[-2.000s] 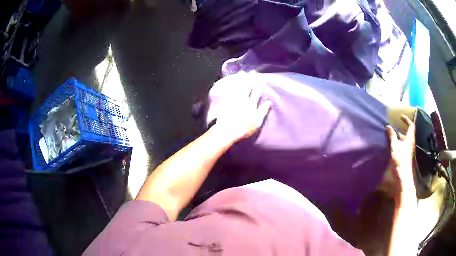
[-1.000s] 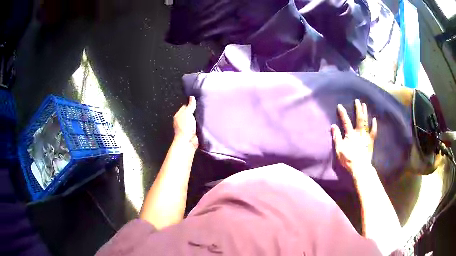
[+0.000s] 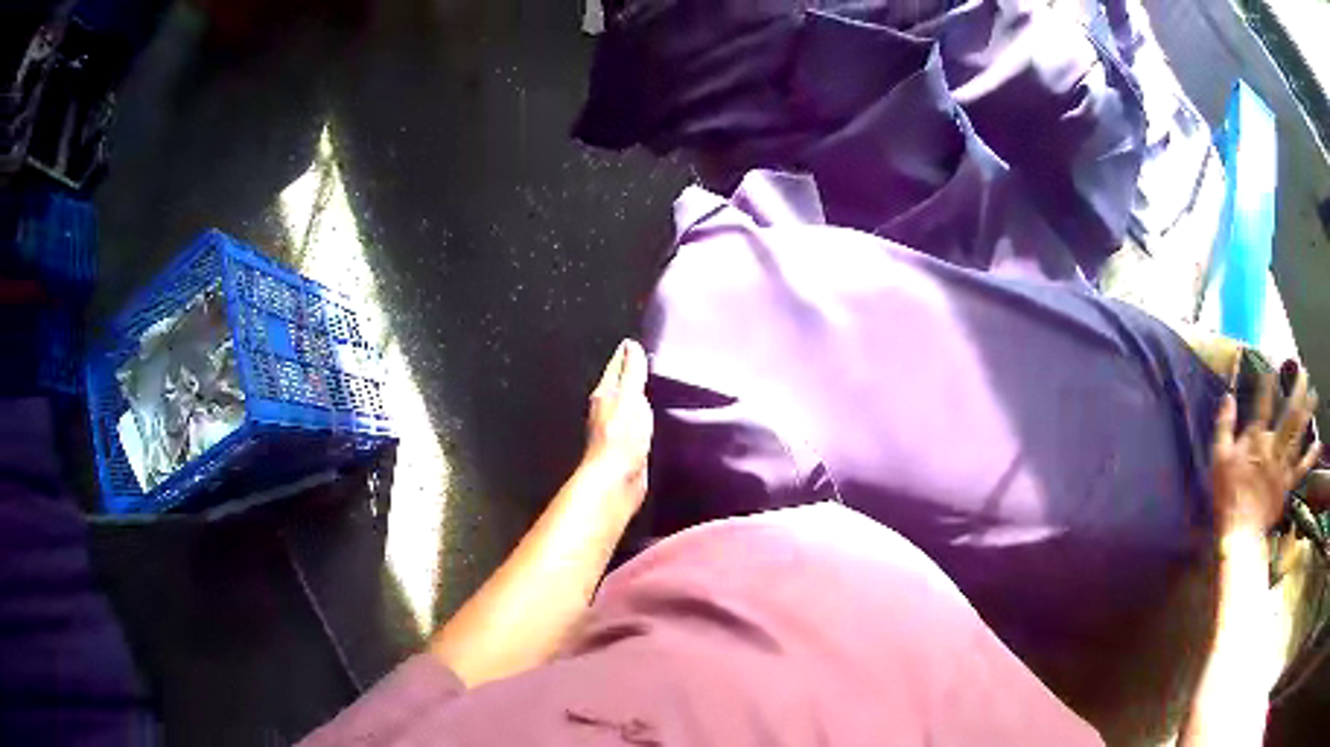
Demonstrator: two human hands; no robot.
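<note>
A purple jacket lies over the narrow padded board, pale where sun falls on it, with small folds at its far left corner and near my body. My left hand is at the board's left end, against the cloth edge, fingers close together; whether it pinches cloth cannot be told. My right hand is at the board's right end with fingers spread, over the dark iron, which it mostly hides; no grip on it shows.
A heap of crumpled purple jackets lies beyond the board. A blue plastic crate with pale contents stands at left. A blue panel stands at the far right. A tan padded end shows beside the right hand.
My right hand has moved from the middle of the jacket to the iron at right. My left hand stays at the left edge. The view has shifted, and the jacket's near left part shows more folds.
</note>
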